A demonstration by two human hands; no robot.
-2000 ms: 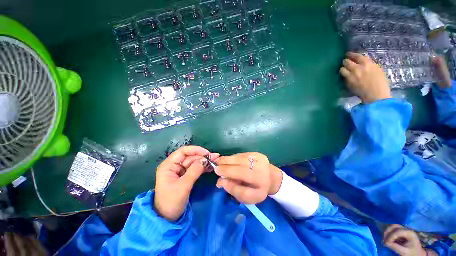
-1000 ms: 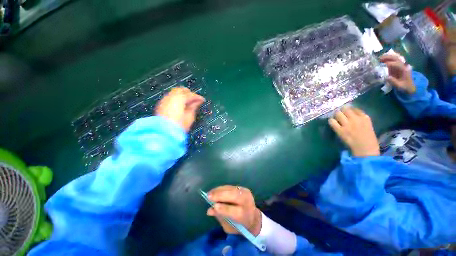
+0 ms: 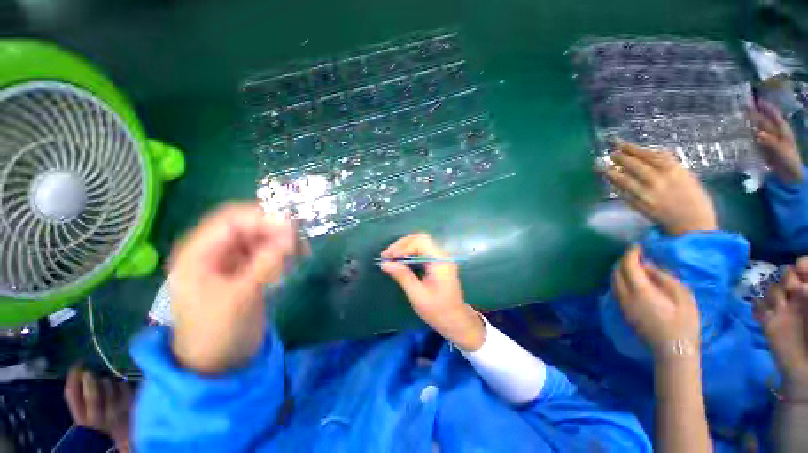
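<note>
My left hand point(image 3: 226, 287) is raised at the left of centre, blurred, with its fingers curled. Whether it holds a small module cannot be told. My right hand point(image 3: 438, 292) is over the bench near its front edge, pinching a slim pale blue tool point(image 3: 450, 259) that lies roughly level, its thin end pointing left. Small dark loose parts point(image 3: 348, 269) lie on the green bench between my hands. Beyond them a clear blister tray point(image 3: 372, 131) holds rows of small dark modules, with strong glare on its near left corner.
A green desk fan point(image 3: 159, 164) stands at the left, a labelled bag point(image 3: 161, 303) partly hidden behind my left hand. Stacked blister trays point(image 3: 669, 97) lie at the right under a neighbour's hand. Other people's hands and blue sleeves show at the right, more fingers at lower left.
The view has shifted since one second ago. My left hand has come back from over the tray towards me. The tool in my right hand has turned from slanted to nearly level.
</note>
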